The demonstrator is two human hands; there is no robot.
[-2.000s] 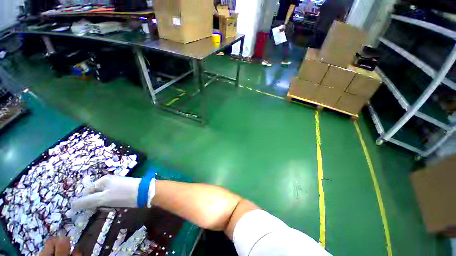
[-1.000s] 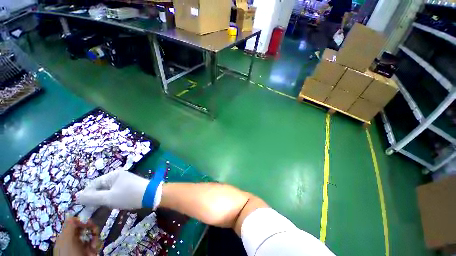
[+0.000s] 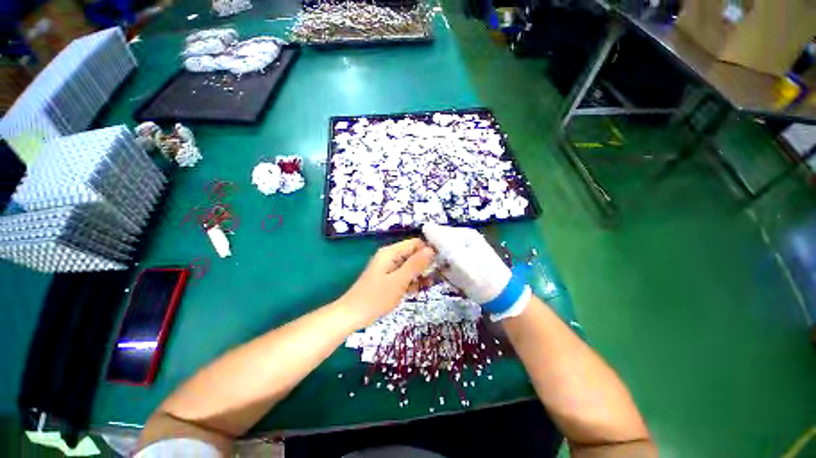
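Observation:
My left hand [image 3: 389, 279], bare, and my right hand [image 3: 469, 263], in a white glove with a blue wristband, meet at their fingertips between tray and pile. The fingers of both are drawn together; whether small pieces sit between them is too blurred to tell. Just beyond is a black tray [image 3: 328, 199] filled with small white wired pieces [image 3: 412, 170]. Below my hands lies a pile of white wired strips [image 3: 416, 326], partly covered by them. Its dark red wires [image 3: 429, 353] trail toward me and end in tiny white connectors.
A red-edged smartphone [image 3: 148, 324], ridged grey-white trays [image 3: 85, 197] and loose red wires [image 3: 215, 210] are at left. White bundles [image 3: 277, 175] lie left of the full tray. A second black tray [image 3: 215, 94] and a far parts tray [image 3: 362, 40] stand beyond. A metal table [image 3: 658, 40] is right.
The view has swung left and down onto the bench. My right hand has left the space over the full tray, and both hands are now together at its near edge.

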